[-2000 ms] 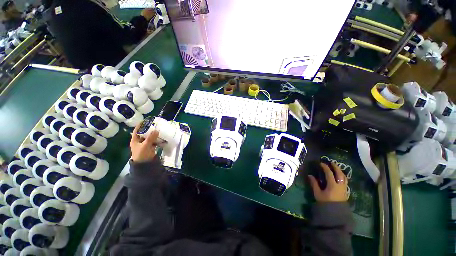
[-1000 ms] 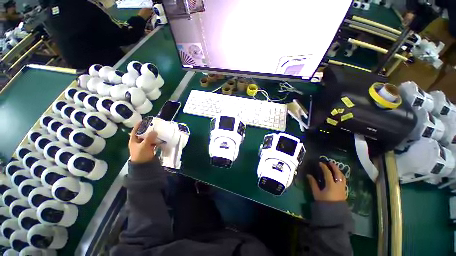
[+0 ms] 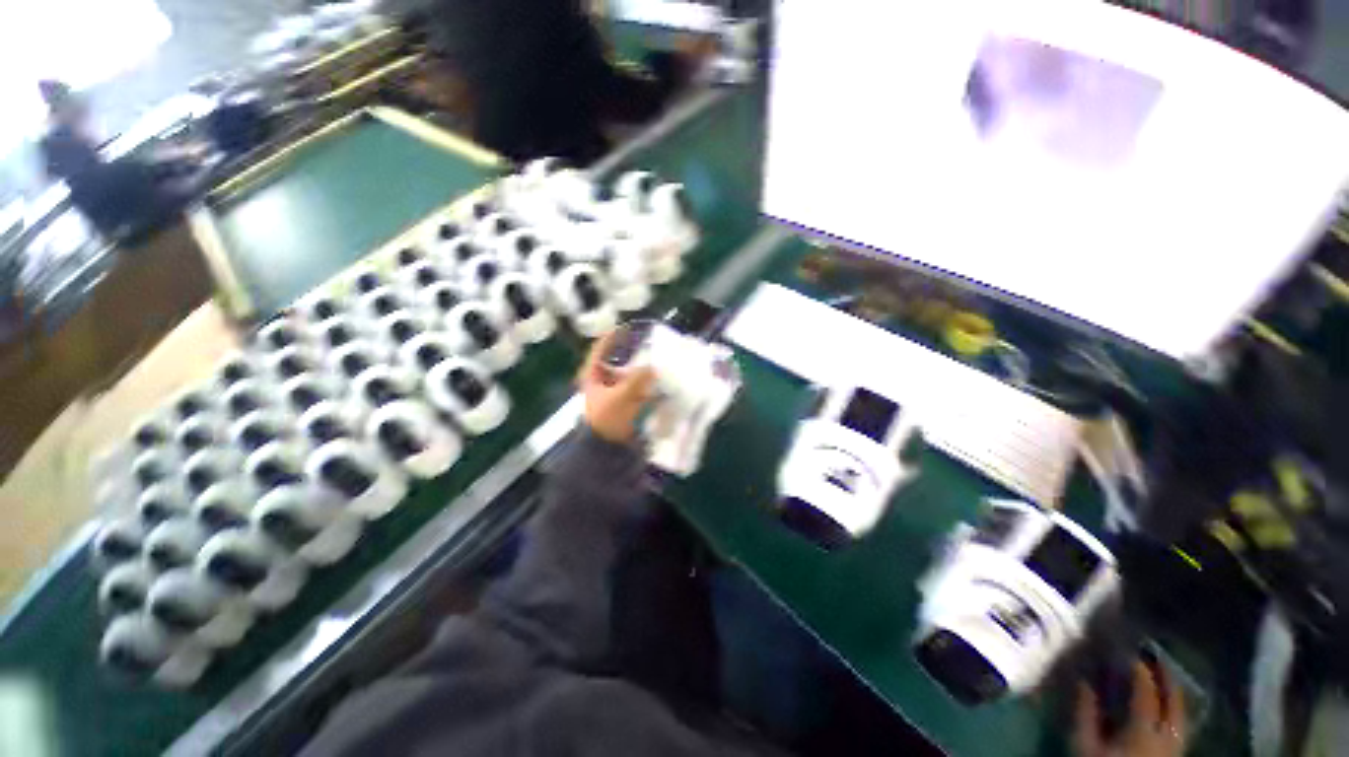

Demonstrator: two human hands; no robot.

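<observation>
My left hand (image 3: 617, 391) grips a white dual-lens camera (image 3: 688, 399) at the bench's left part, with the fingers around its lens head. A second white dual-lens camera (image 3: 846, 464) stands to the right of it, and a third (image 3: 1018, 601) stands further right; neither is touched by a hand. My right hand (image 3: 1132, 713) is at the bottom right, blurred and partly cut off by the picture's edge. A dark shape lies under its fingers, too blurred to make out.
A large monitor (image 3: 1036, 163) with a bright picture stands at the back, behind a white keyboard (image 3: 917, 388). Many single-ball cameras (image 3: 352, 470) stand in rows at left. A smartphone (image 3: 692, 315) lies behind the held camera. A person in dark clothes (image 3: 518, 74) is beyond.
The view has swung to the left and blurred, so the bench things sit further right in the picture. My left hand still holds the same camera. The monitor picture shows a different purple patch.
</observation>
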